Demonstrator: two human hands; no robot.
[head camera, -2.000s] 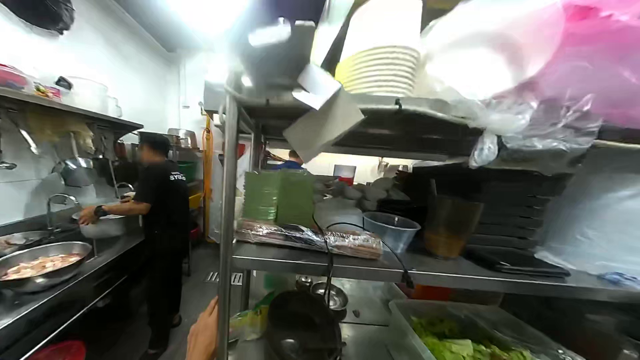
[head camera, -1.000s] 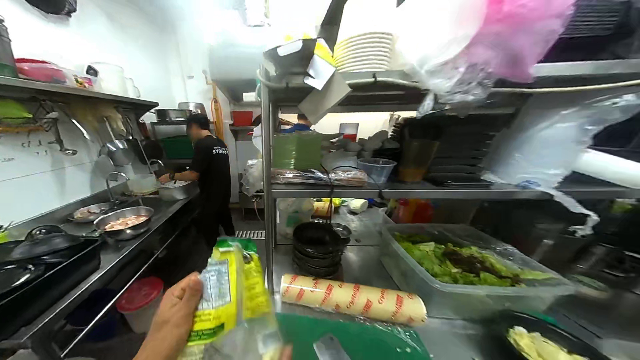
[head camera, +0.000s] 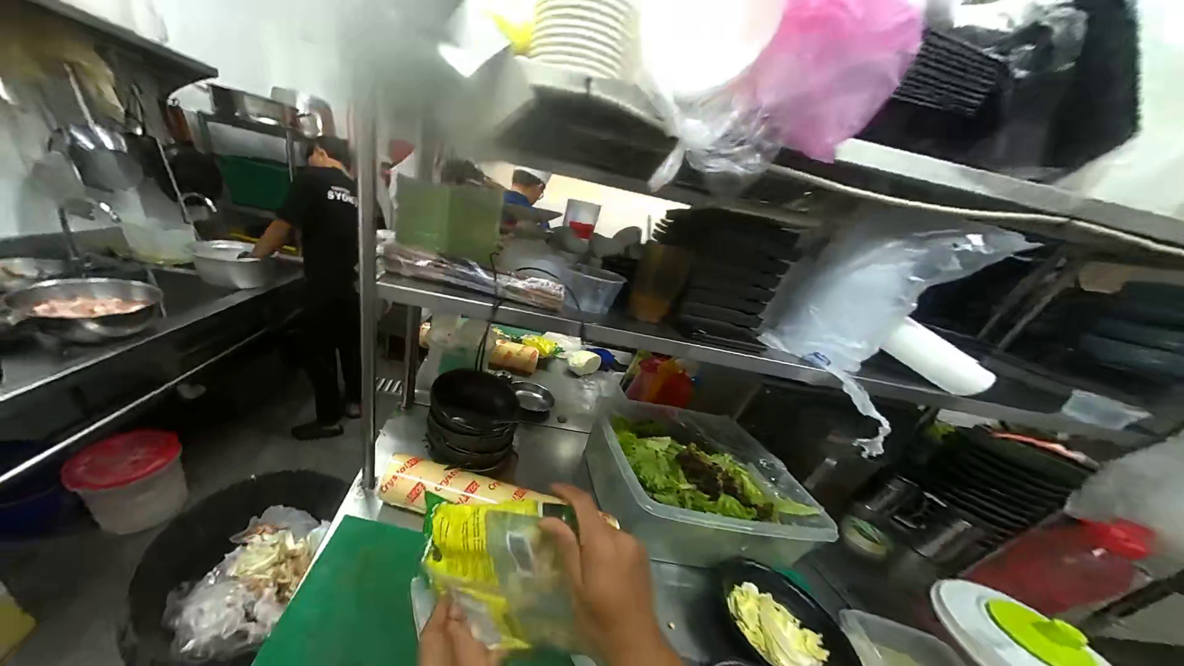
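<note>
A yellow and green plastic food packet (head camera: 476, 550), partly see-through, is in both my hands over a green cutting board (head camera: 338, 578). My left hand (head camera: 451, 634) pinches its lower edge. My right hand (head camera: 606, 573) grips its right side, with fingers over the upper part. Just beyond the packet lies a roll of cling film (head camera: 453, 486). Behind the roll stands a stack of black bowls (head camera: 472, 421). A clear plastic tub (head camera: 694, 532) of leafy lettuce (head camera: 694, 472) sits to the right. Nearer, a black bowl holds shredded cabbage (head camera: 772, 624). What is inside the packet is hard to tell.
A steel shelf rack (head camera: 592, 324) spans above the counter, with a plastic bag (head camera: 860, 287) hanging down. A waste bin (head camera: 148, 592) with plastic and scraps stands left of the board. A person in black (head camera: 324, 277) works at the left sink counter. A red-lidded bucket (head camera: 125, 472) is on the floor.
The packet and my hands now appear farther right, over the cutting board; my right hand has come fully into sight on the packet. The view has turned and moved strongly.
</note>
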